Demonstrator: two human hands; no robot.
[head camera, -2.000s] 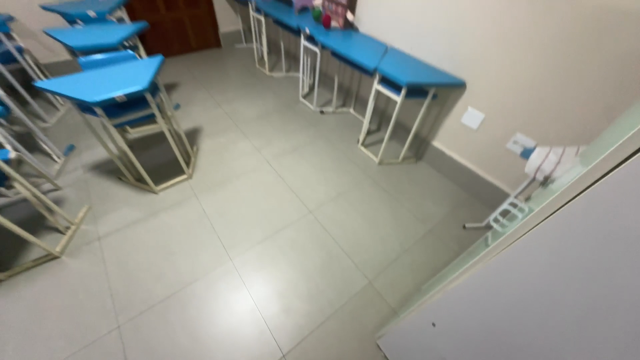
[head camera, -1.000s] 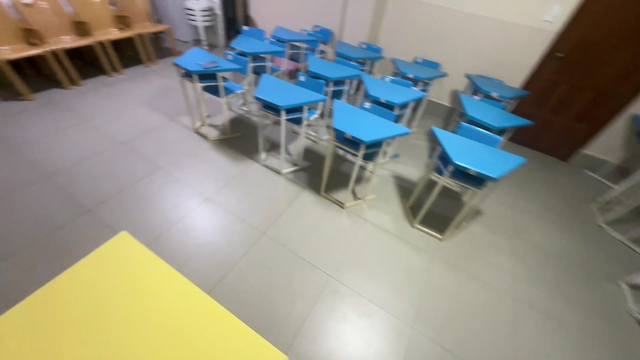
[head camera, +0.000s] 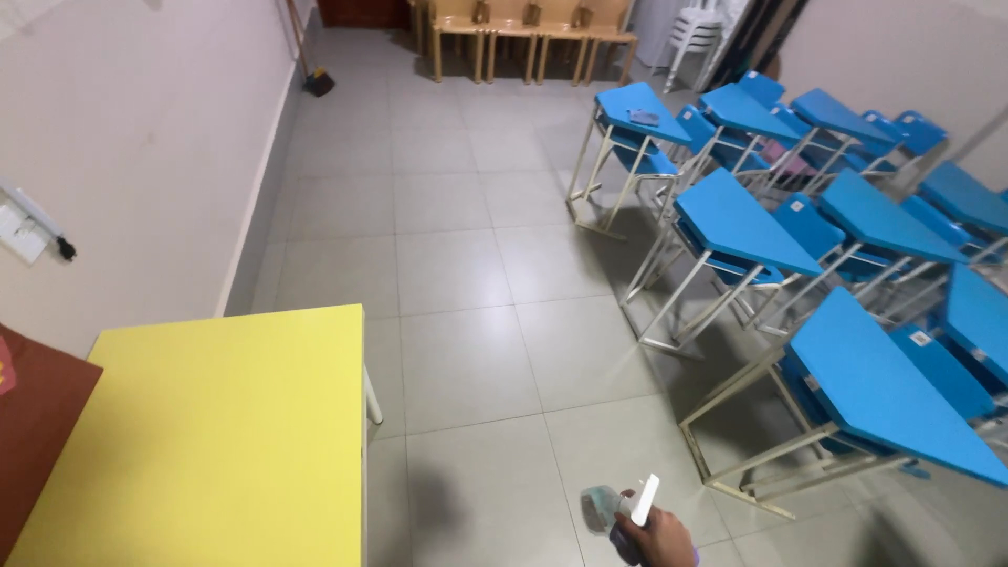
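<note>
Near the bottom edge of the head view, right of centre, my right hand (head camera: 666, 540) is closed around a spray bottle (head camera: 600, 510) with a white trigger head and a see-through body with bluish liquid. Some dark thing shows under the fingers; I cannot tell what it is. The bottle is over the tiled floor, between a yellow table (head camera: 228, 425) on the left and the nearest blue desk (head camera: 890, 378) on the right. A small blue cloth (head camera: 643, 117) lies on the farthest desk of the near row. My left hand is out of view.
Several blue desks with blue chairs (head camera: 807, 220) fill the right side. Wooden chairs (head camera: 524, 24) line the far end, beside stacked white plastic chairs (head camera: 694, 35). A broom (head camera: 318, 81) leans by the left wall. A dark red item (head camera: 39, 441) overlaps the yellow table's left side.
The view has swung far across the room to the left. My right hand with the spray bottle has come into view; neither earlier frame shows it.
</note>
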